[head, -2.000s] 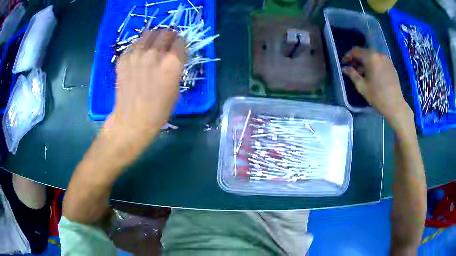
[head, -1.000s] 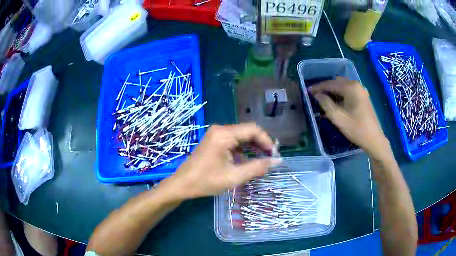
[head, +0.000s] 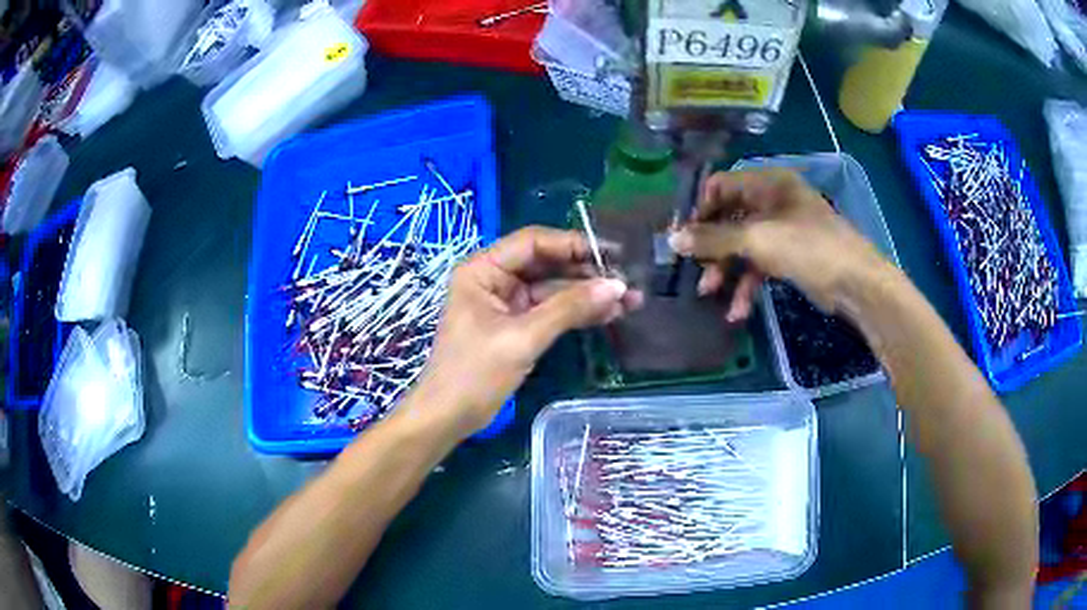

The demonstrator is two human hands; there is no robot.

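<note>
My left hand (head: 525, 316) holds a thin white rod (head: 590, 238) between thumb and fingers, tilted, its upper end free, left of the press fixture. My right hand (head: 763, 238) is at the press fixture (head: 663, 248), under the ram of the hand press (head: 715, 72), fingertips pinched at the fixture. Whether a black part is between them is too small to tell. The press base plate (head: 679, 340) lies below both hands. The clear rod box (head: 787, 500) sits nearest me with rods laid roughly parallel, reddish ends left.
The large blue tray (head: 265, 358) of jumbled rods is at left. The black-parts box (head: 864, 197) is right of the press, partly behind my right forearm. A small blue tray (head: 924, 125), a yellow bottle (head: 876, 83), a red tray (head: 447, 36) and lidded clear boxes (head: 286, 89) surround them.
My right hand has left the black-parts box and moved left to the fixture. My left hand came from the large blue tray, over the rod box, to beside the fixture with a rod.
</note>
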